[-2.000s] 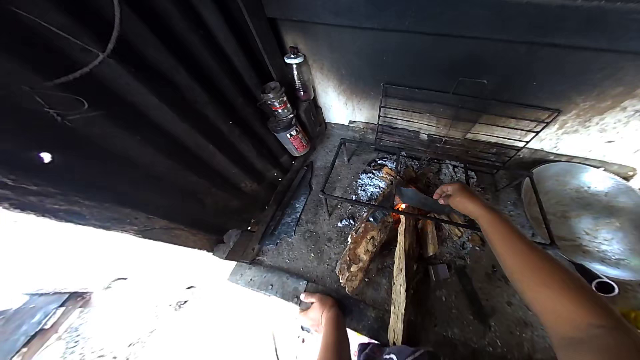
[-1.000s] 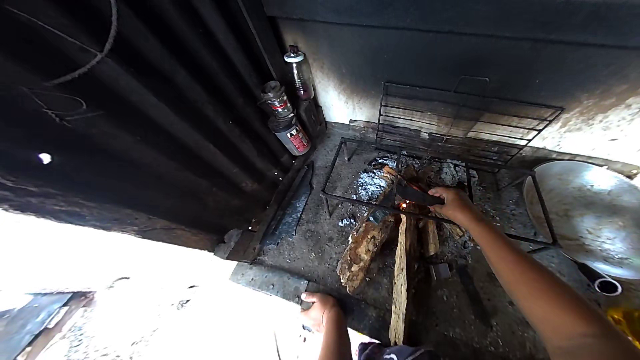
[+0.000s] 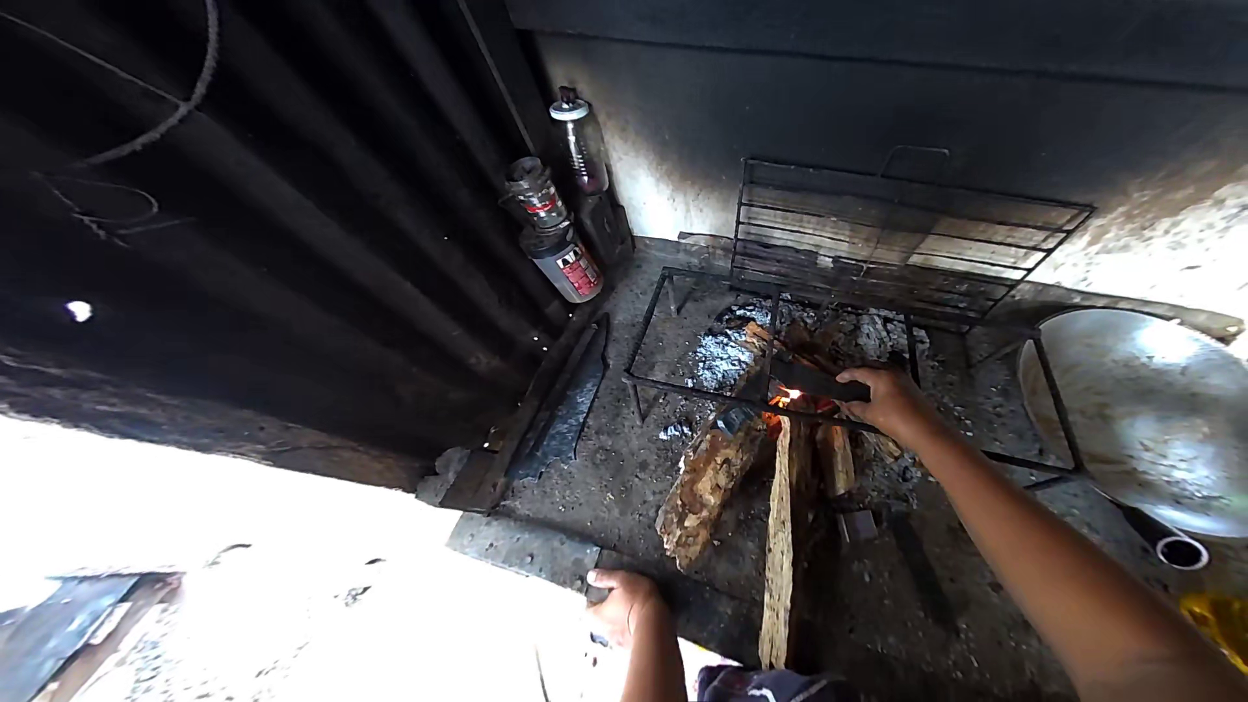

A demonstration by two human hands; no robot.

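Note:
My right hand [image 3: 889, 402] grips a dark, flat piece of charred wood [image 3: 814, 378] over the glowing embers [image 3: 788, 398], within the black metal stand [image 3: 682, 387]. Below the flame lie a rough, bark-covered log [image 3: 710, 487] and a long split stick of firewood [image 3: 778, 556], their far ends at the fire. My left hand [image 3: 624, 603] rests with its fingers on the front edge of the hearth [image 3: 546, 551]; whether it grips the edge or a small dark piece there, I cannot tell. White ash [image 3: 723, 359] surrounds the fire's back left side.
A wire grill rack [image 3: 897, 234] leans on the back wall. At the right lies a large metal pan [image 3: 1150, 419] with a hollow handle [image 3: 1182, 553]. A plastic bottle [image 3: 585, 146] and a labelled container [image 3: 570, 268] stand in the back left corner. Corrugated sheet [image 3: 322, 195] walls the left side.
Over these frames my right hand has shifted slightly, and the dark piece in it has changed its angle over the embers. My left hand has stayed at the hearth edge.

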